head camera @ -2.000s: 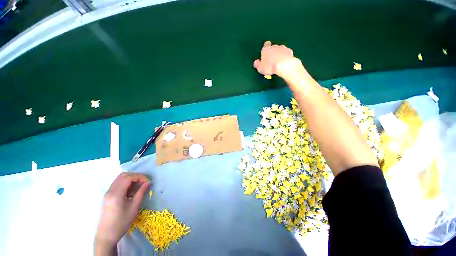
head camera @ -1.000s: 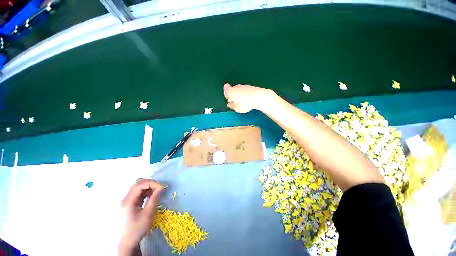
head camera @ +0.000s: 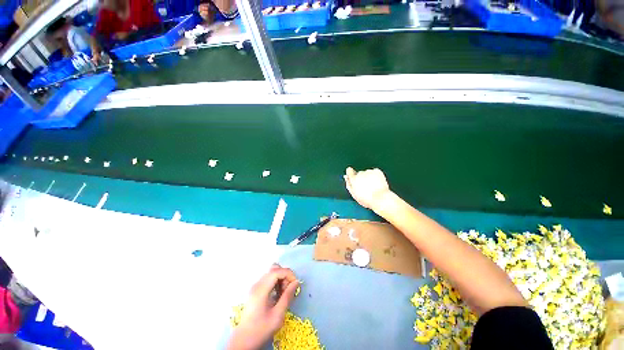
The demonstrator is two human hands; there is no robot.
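Observation:
My left hand (head camera: 268, 301) is at the low pile of small yellow parts (head camera: 300, 333), thumb and forefinger curled together. A small yellow part shows at its fingertips; whether it is held or lies on the sheet is unclear. My right hand (head camera: 367, 186) is over the green conveyor belt (head camera: 424, 150), fingers bent; anything in it is hidden. White pieces on the belt (head camera: 294, 179) are left of it, and yellower pieces (head camera: 499, 195) are to its right. The heap of yellow-and-white moulded pieces (head camera: 547, 280) is at right, partly behind my right forearm.
A cardboard pad (head camera: 393, 247) with a white disc (head camera: 360, 258) lies between the piles. A slim dark tool (head camera: 313, 230) is at its left end. A metal post (head camera: 261, 48) and rail stand beyond the belt. Blue bins (head camera: 75, 101) and people are farther back.
The view has tilted up and turned left, showing the far line, bins and people. My right hand is still over the belt, now farther from its near edge. My left hand stays by the yellow pile.

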